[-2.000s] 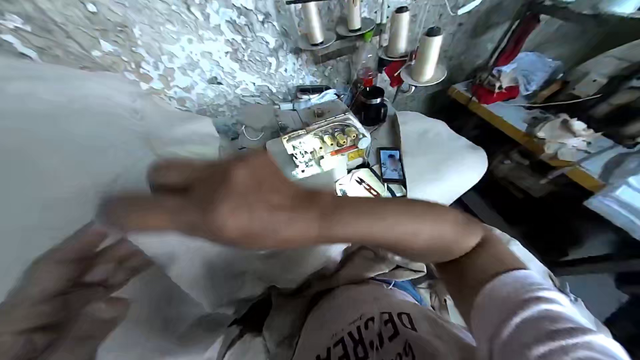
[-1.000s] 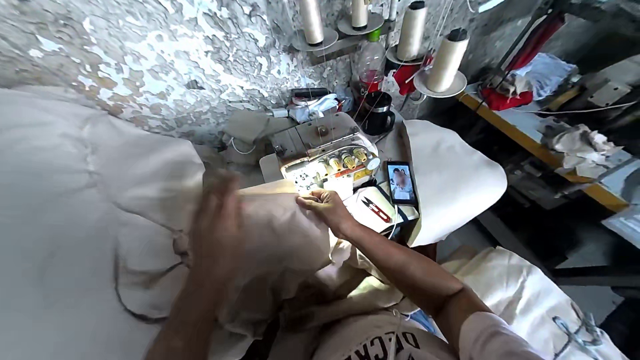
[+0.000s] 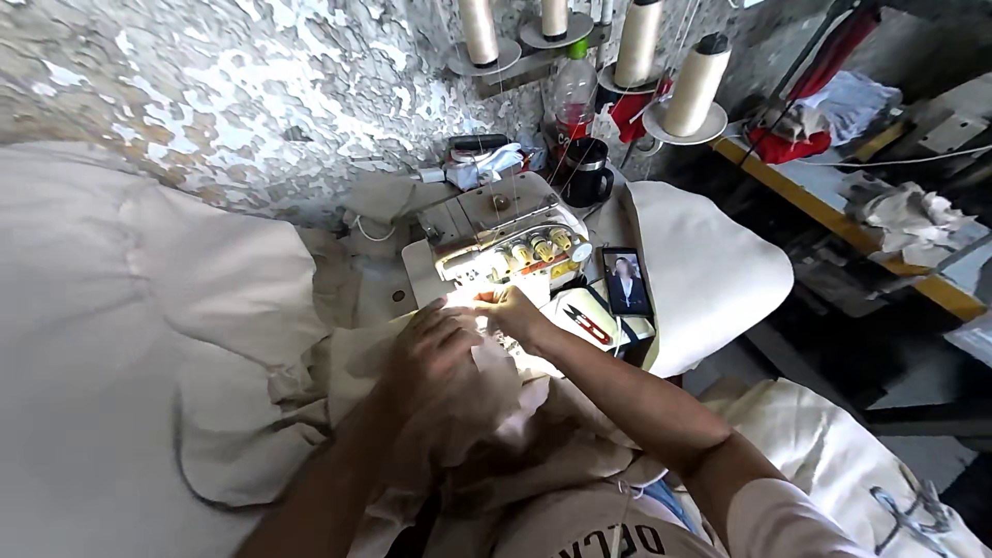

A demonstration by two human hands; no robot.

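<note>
An overlock sewing machine (image 3: 504, 225) stands before me, its lamp shining on the needle area. My right hand (image 3: 508, 310) pinches the edge of cream fabric (image 3: 465, 387) just in front of the machine. Beside it, to the left, my left hand (image 3: 438, 341) lies on the same fabric with its fingers bent; whether they grip it is unclear. The fabric hangs down over my lap. Red-handled thread snips (image 3: 587, 324) rest on a pale pad right of the machine, next to a phone (image 3: 626, 282) with a lit screen. Bright light hides the fingertips' exact contact.
Cones of cream thread (image 3: 690, 93) stand on a rack behind. A black mug (image 3: 587, 172) and a plastic bottle (image 3: 574, 101) are at the back. Large cream cloth (image 3: 93, 349) covers the left side; another cream piece (image 3: 697, 271) lies right. A yellow-edged table (image 3: 821, 201) stands farther right.
My left hand, blurred above the fabric a second ago, is now down on it close to my right hand. Two seconds ago both hands were farther left, away from the machine.
</note>
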